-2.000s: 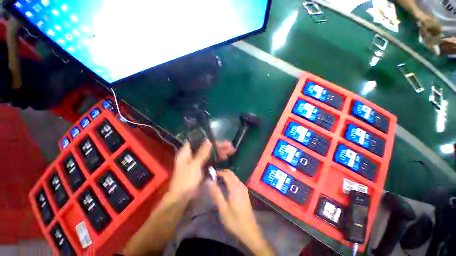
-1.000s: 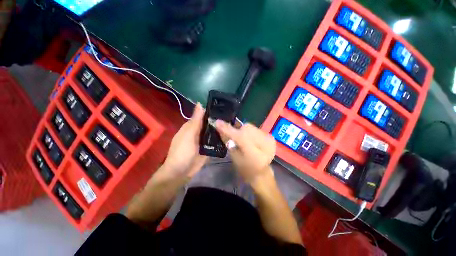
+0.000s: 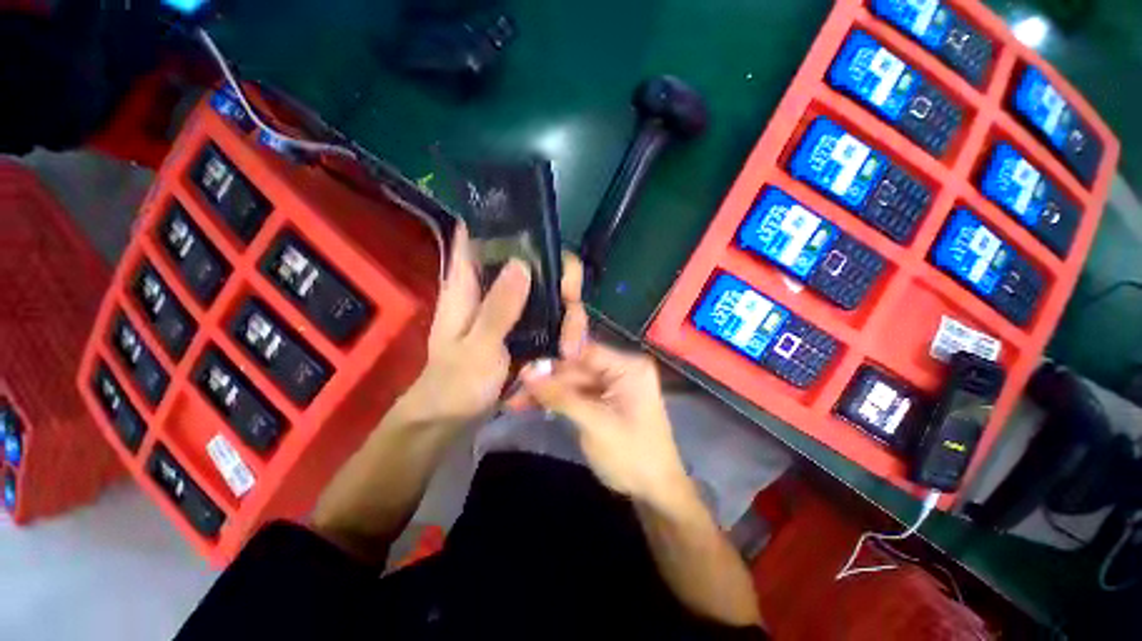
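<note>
A black keypad phone (image 3: 520, 238), blurred, is held upright in front of me with its back up. My left hand (image 3: 470, 332) grips it along its left side, thumb across the back. My right hand (image 3: 601, 388) is at its lower end and right edge, fingers touching it; a small white thing, perhaps a plug, shows at the fingertips. The red phone tray (image 3: 864, 307) on the right holds several face-up phones with blue-white screens. A phone on a cable (image 3: 958, 426) lies back up over its lower right corner.
A black barcode scanner (image 3: 639, 163) lies beyond my hands. A second red tray (image 3: 175, 420) at left holds phones back up, with a paper label (image 3: 229, 465) in one pocket. A white cable (image 3: 301, 147) runs along the bench edge. Red trays (image 3: 50, 351) are stacked far left.
The phone has risen slightly, and my right hand has shifted from its back to its lower end. Earlier my hands were farther from me, and the large monitor has left the view.
</note>
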